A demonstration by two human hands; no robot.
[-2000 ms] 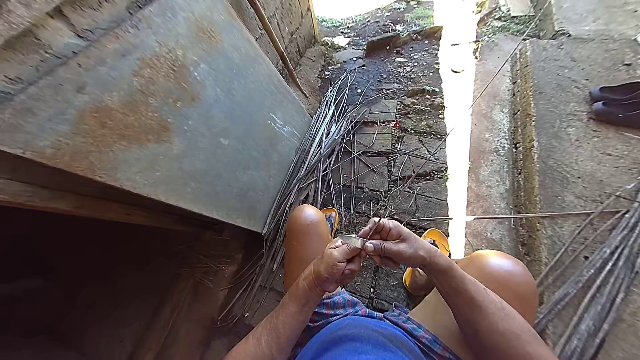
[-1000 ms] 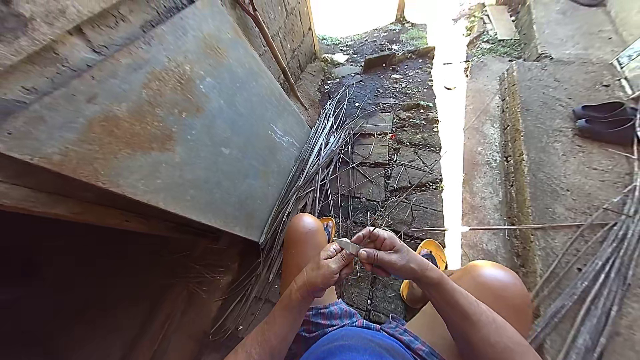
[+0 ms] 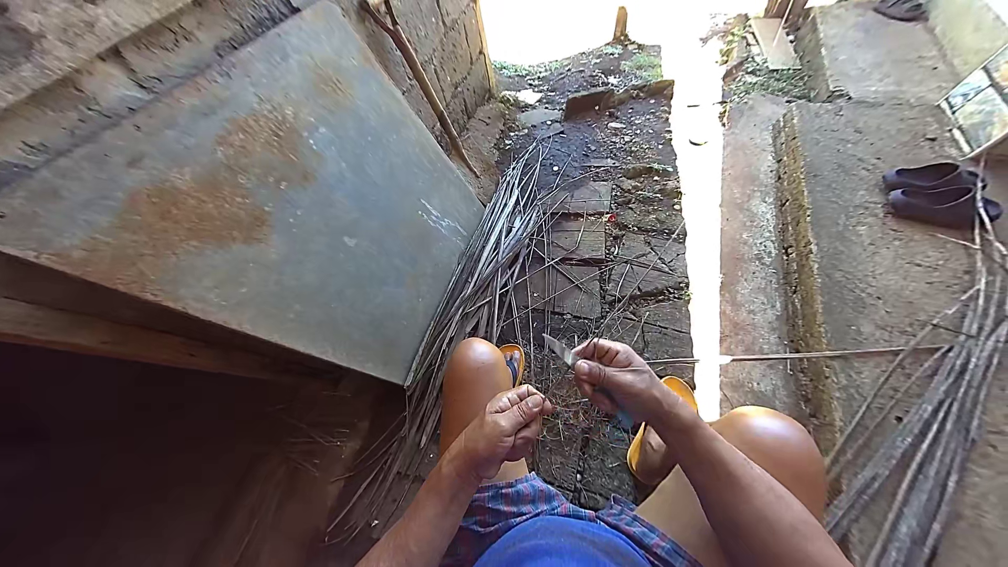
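My right hand [image 3: 618, 379] grips a knife [image 3: 561, 350]; its short blade points up and left past my thumb, and a bluish handle shows below the palm. To its left, my left hand [image 3: 510, 425] is closed with thumb against fingers; whether something thin is pinched in it I cannot tell. The two hands are apart, above the gap between my knees. A thin stick [image 3: 819, 355] runs from beside my right hand toward the right. Beyond my left knee lies a heap of long dry palm-leaf ribs [image 3: 492, 260].
A rusty metal sheet [image 3: 315, 189] leans at the left over a dark space. Broken paving [image 3: 579, 236] runs ahead. More long thin sticks [image 3: 937, 425] lie at the right, below dark slip-on shoes [image 3: 937, 193]. A wooden stick [image 3: 425, 83] leans on the block wall.
My hands were together around the blade; now they are apart, with the knife in my right hand and its blade exposed. The view has shifted slightly.
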